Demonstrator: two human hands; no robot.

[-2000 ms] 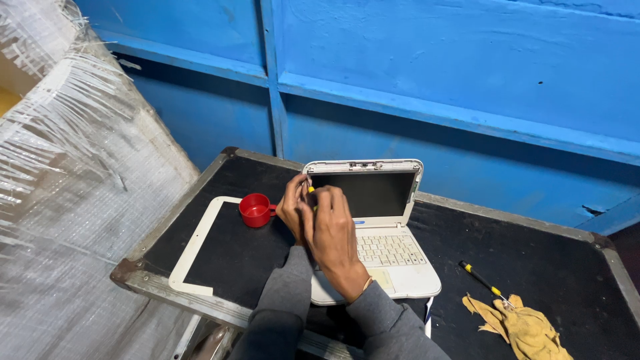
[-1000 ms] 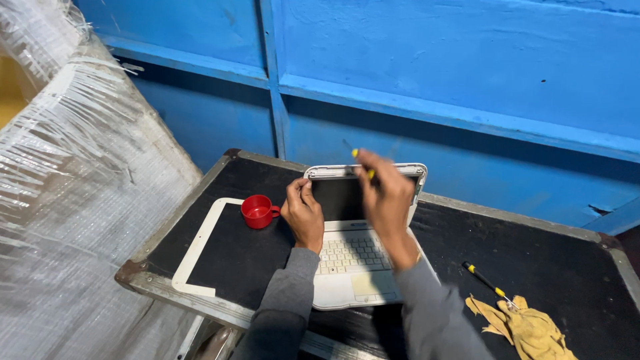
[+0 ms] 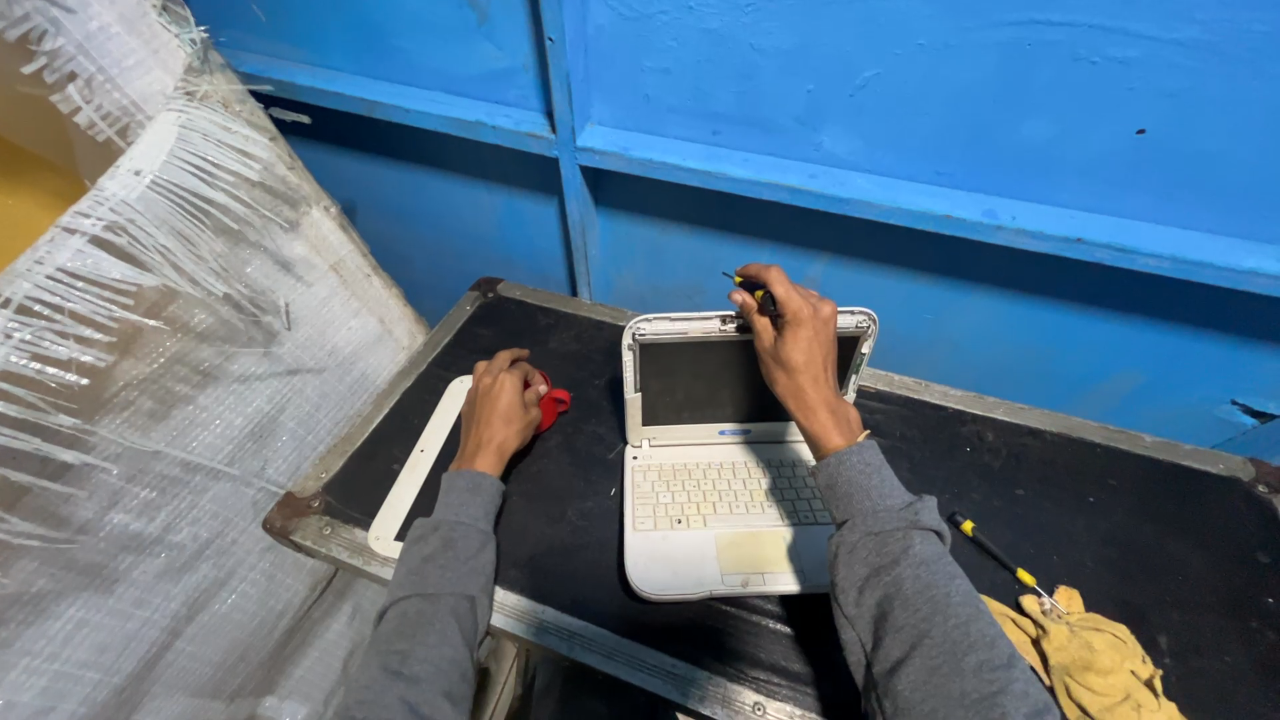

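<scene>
My right hand (image 3: 800,350) grips a small black-and-yellow screwdriver (image 3: 752,290) above the top edge of an open white netbook (image 3: 640,560). The netbook's screen (image 3: 690,385) has its bezel off, so the frame around the panel lies bare. My left hand (image 3: 500,408) is over a red plastic cup (image 3: 553,408) and hides most of it; whether its fingertips hold anything cannot be told. Beside that hand, the detached white screen bezel (image 3: 425,465) lies on the black top, partly covered by the hand and sleeve.
A second black-and-yellow screwdriver (image 3: 990,550) lies at the right, its tip by a yellow work glove (image 3: 1100,660). The black table (image 3: 1080,490) has a metal edge. Behind it stands a blue wall (image 3: 900,90); white woven sheeting (image 3: 200,400) hangs at the left.
My left hand has moved left from the upper left corner of the netbook's screen to the red cup. My right hand still holds the screwdriver near the screen's top edge.
</scene>
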